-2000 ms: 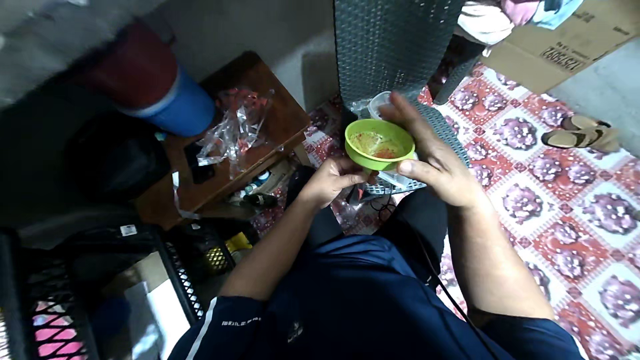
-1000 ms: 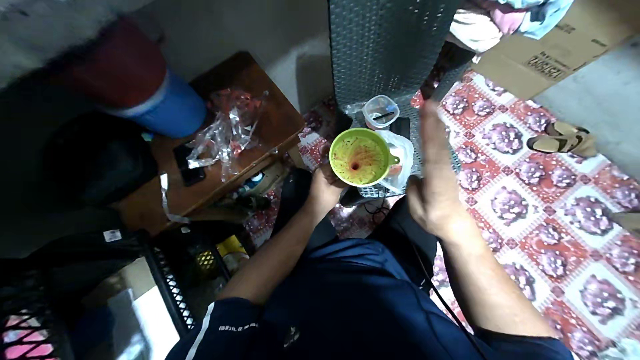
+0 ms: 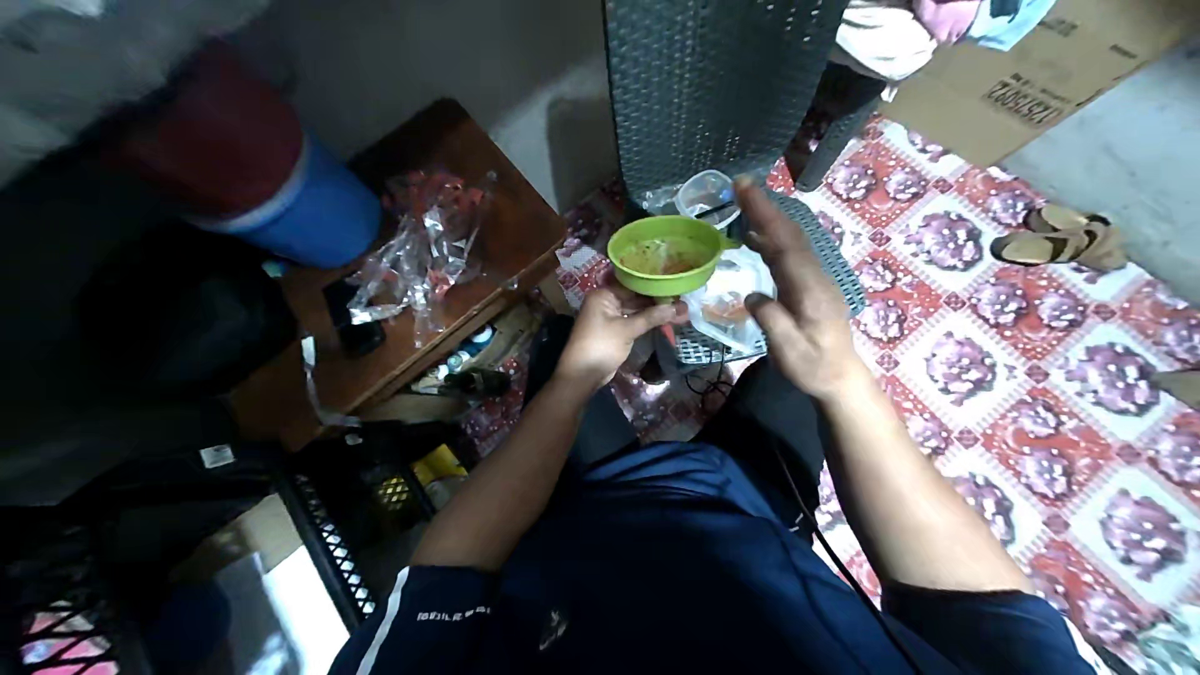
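A green plastic funnel [image 3: 664, 255] with reddish and yellowish residue inside is held up at the centre by my left hand [image 3: 607, 333], whose fingers and thumb close around its lower part. Something red shows just below those fingers. To the right of the funnel, my right hand [image 3: 797, 300] is raised with its fingers apart, holding nothing. Behind and below the hands, a clear plastic cup [image 3: 707, 195] with a dark utensil across it and a white plastic container [image 3: 736, 286] with reddish contents stand on the dark woven seat [image 3: 820, 244] of a chair.
Crumpled clear plastic bags [image 3: 427, 248] and a dark phone-like object [image 3: 354, 321] lie on the brown wooden table [image 3: 506, 202], beside a red and blue drum [image 3: 328, 211]. Black crates [image 3: 323, 534] stand lower left. Sandals [image 3: 1059, 239] and a cardboard box [image 3: 1022, 84] are at right.
The funnel, seen from above one second ago, is now tilted to a more sideways view. My right hand was at the funnel's rim two seconds ago and is now apart from it.
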